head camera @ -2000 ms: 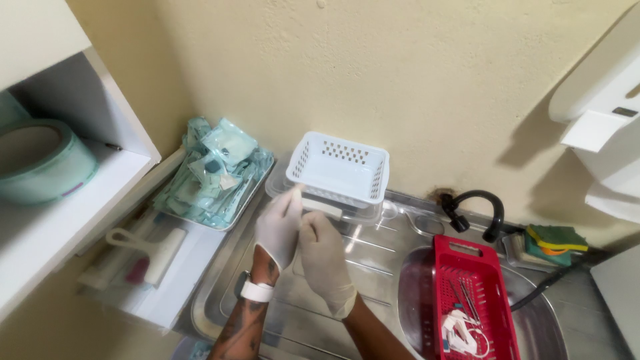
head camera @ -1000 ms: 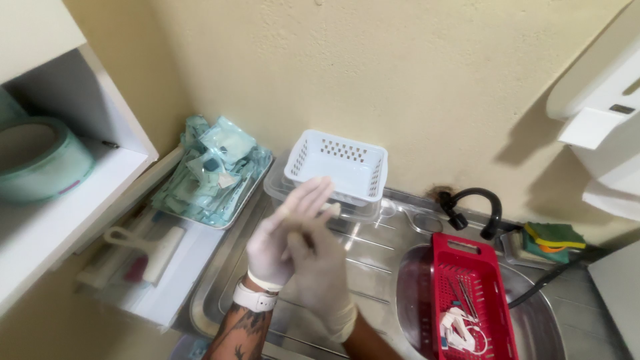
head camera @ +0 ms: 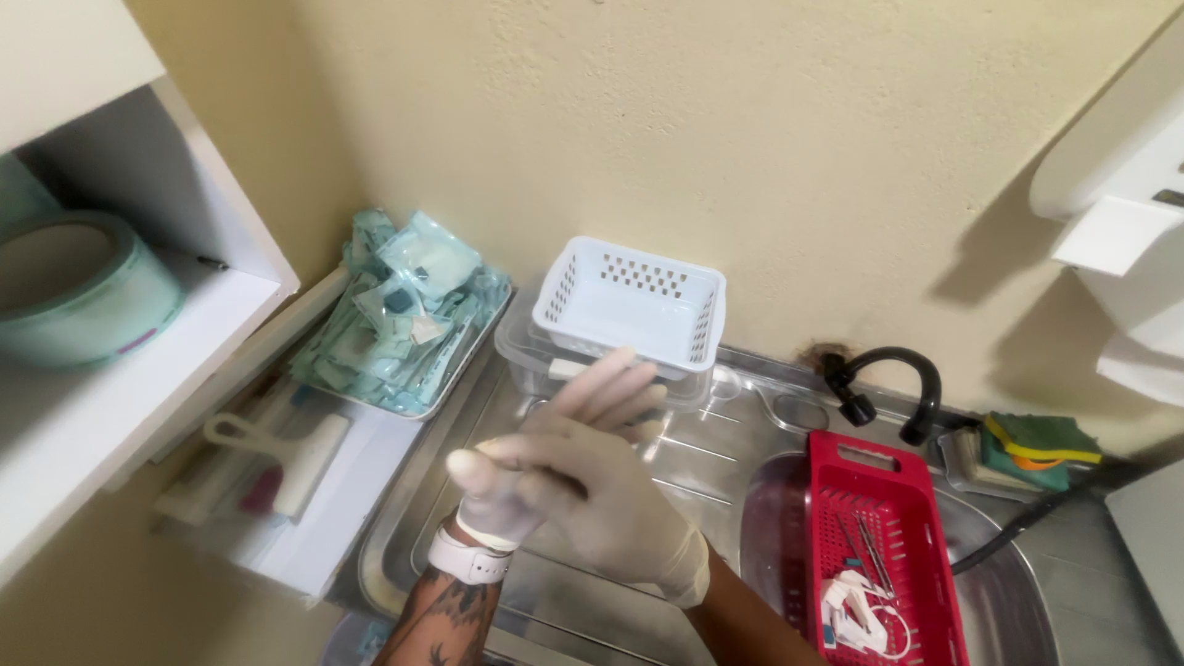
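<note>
Both my hands wear pale latex gloves and meet above the steel drainboard point(head camera: 573, 610). My left hand point(head camera: 504, 490), with a light watch strap point(head camera: 470, 558) at the wrist, has its fingers stretched out and is partly hidden behind the other hand. My right hand point(head camera: 610, 499) lies across it, fingers bent against the left glove near the thumb. Just beyond the fingertips, a white perforated plastic basket point(head camera: 638, 324) rests on a clear plastic container point(head camera: 518, 347) by the wall.
A metal tray point(head camera: 476, 356) heaped with sterilization pouches point(head camera: 398, 324) stands left. A red perforated basket point(head camera: 869, 527) with metal instruments sits in the sink point(head camera: 1017, 592), near a black faucet point(head camera: 888, 356) and sponges point(head camera: 1045, 439). A shelf point(head camera: 222, 305) holds a pouch roll point(head camera: 102, 287).
My hands were fist-like and side by side at first. My left fingers have since stretched out, and my right hand has moved across the left one.
</note>
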